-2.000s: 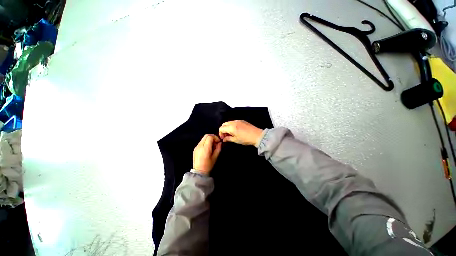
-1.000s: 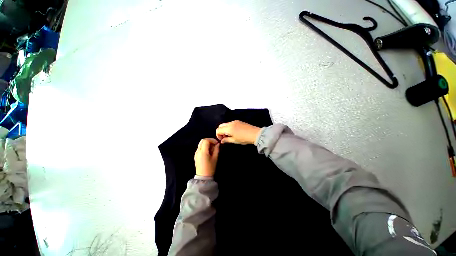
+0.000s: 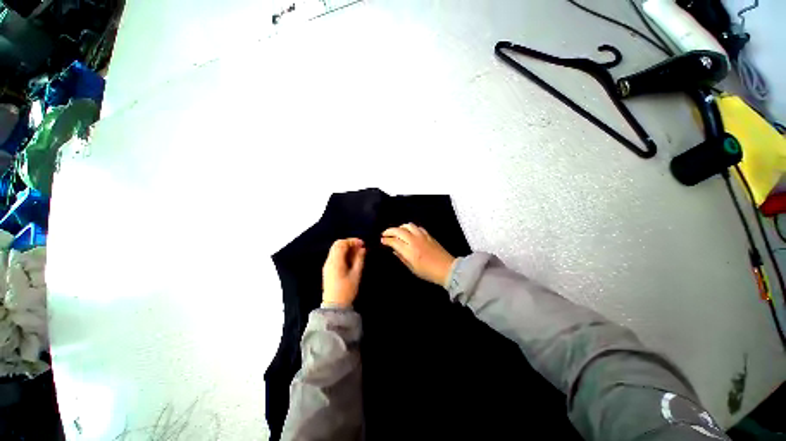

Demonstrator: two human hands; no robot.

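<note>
A black sleeveless garment (image 3: 431, 344) lies on the white table with its neck end away from me. My left hand (image 3: 343, 272) is over the upper middle of it, fingertips curled together; whether they pinch any cloth is too small to tell. My right hand (image 3: 420, 252) lies just right of it on the garment, fingers stretched towards the centre line and slightly apart, with nothing visible in them. A small gap of black cloth shows between the hands. The garment's fastenings cannot be made out against the black.
A black clothes hanger (image 3: 576, 96) lies at the upper right of the white table (image 3: 198, 258). Beside it is a black corded tool, perhaps a hair dryer (image 3: 672, 76), a black spool with a green end (image 3: 707, 159), cords and a yellow sheet (image 3: 751, 146). Cloth heaps (image 3: 56, 142) stand beyond the left edge.
My hands were fingertip to fingertip at the centre line; now they are apart. The left has moved slightly left, and the right hand's fingers have straightened. The view has shifted slightly.
</note>
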